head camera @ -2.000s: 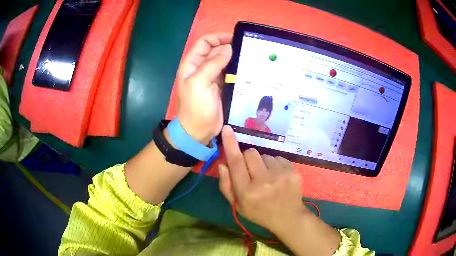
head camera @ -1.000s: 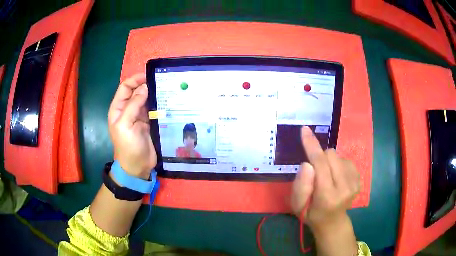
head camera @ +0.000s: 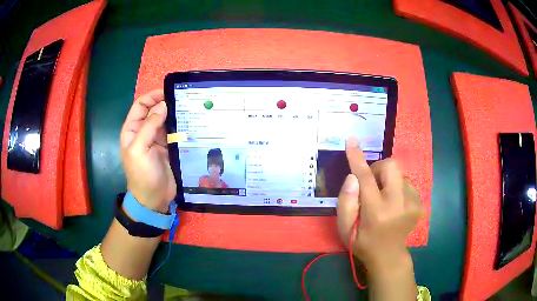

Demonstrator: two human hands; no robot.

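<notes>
A lit tablet (head camera: 282,141) lies in front of me on an orange-red foam pad (head camera: 282,53). Its screen shows a green dot, two red dots, a video window of a person at lower left and a dark window at lower right. A yellow tab (head camera: 176,137) is at its left edge. My left hand (head camera: 147,154) holds the tablet's left edge, with blue and black bands at the wrist. My right hand (head camera: 380,203) has its index finger over the right part of the screen; contact cannot be told. A red cord (head camera: 318,258) runs from my right hand.
A dark tablet (head camera: 34,106) lies on stacked foam pads (head camera: 73,135) at the left. Another dark tablet (head camera: 518,200) lies on a foam pad (head camera: 480,176) at the right. More foam (head camera: 465,29) is at the upper right. All rest on a dark green surface (head camera: 253,276).
My right hand has moved from the tablet's lower left edge to the right part of the screen. The view has turned and shifted, so the tablet appears level. My left hand stays at the left edge.
</notes>
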